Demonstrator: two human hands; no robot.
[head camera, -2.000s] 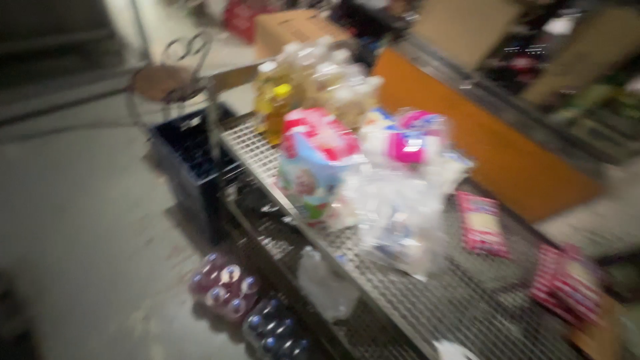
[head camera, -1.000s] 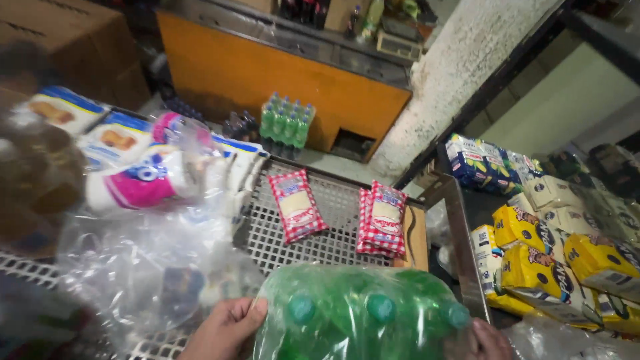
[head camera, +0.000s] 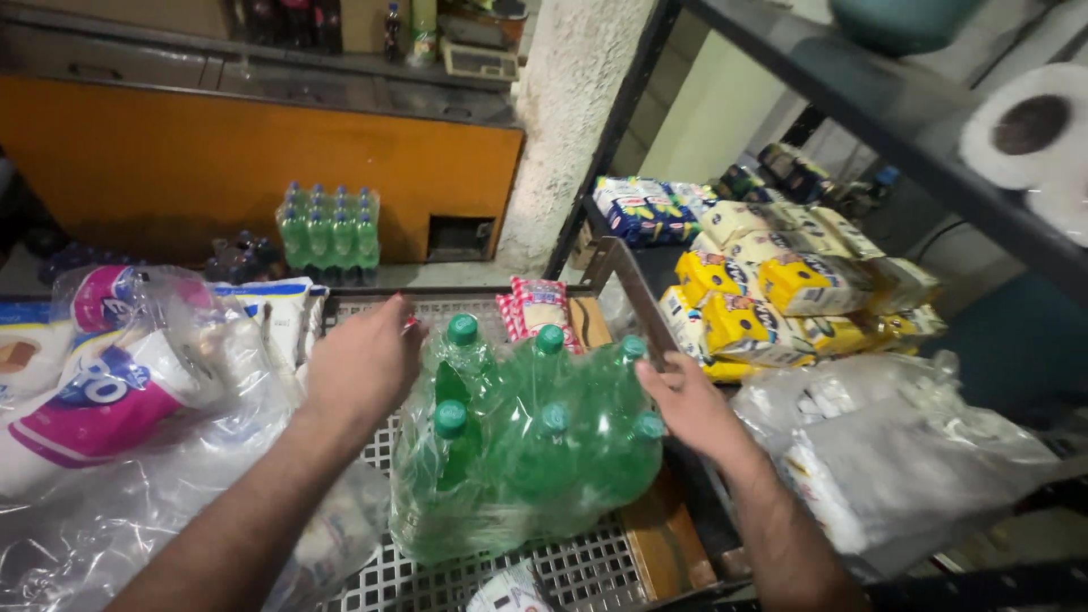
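A shrink-wrapped pack of green plastic bottles (head camera: 531, 459) with teal caps stands on the perforated metal shelf (head camera: 591, 561). The film is torn at its left side. My left hand (head camera: 365, 357) is above and left of the pack's back-left bottle, its fingers curled toward a small bit of red; whether it grips anything is unclear. My right hand (head camera: 693, 404) touches the pack's right side by the caps, thumb and fingers apart. Behind the pack lie red-checked packets (head camera: 541, 308). At the left are clear plastic bags with a pink and white package (head camera: 110, 399).
On the right rack stand yellow packets (head camera: 748, 323), blue packs (head camera: 650, 208) and a grey plastic bag (head camera: 892, 459). A dark rack beam (head camera: 850, 127) slants above. Behind stand an orange counter (head camera: 212, 170), a smaller bottle pack (head camera: 330, 228) and a rough white pillar (head camera: 574, 110).
The green bottle pack, at the lower edge between both hands a second ago, now stands fully in view on the shelf. My left hand has moved up from its left side. The view has shifted.
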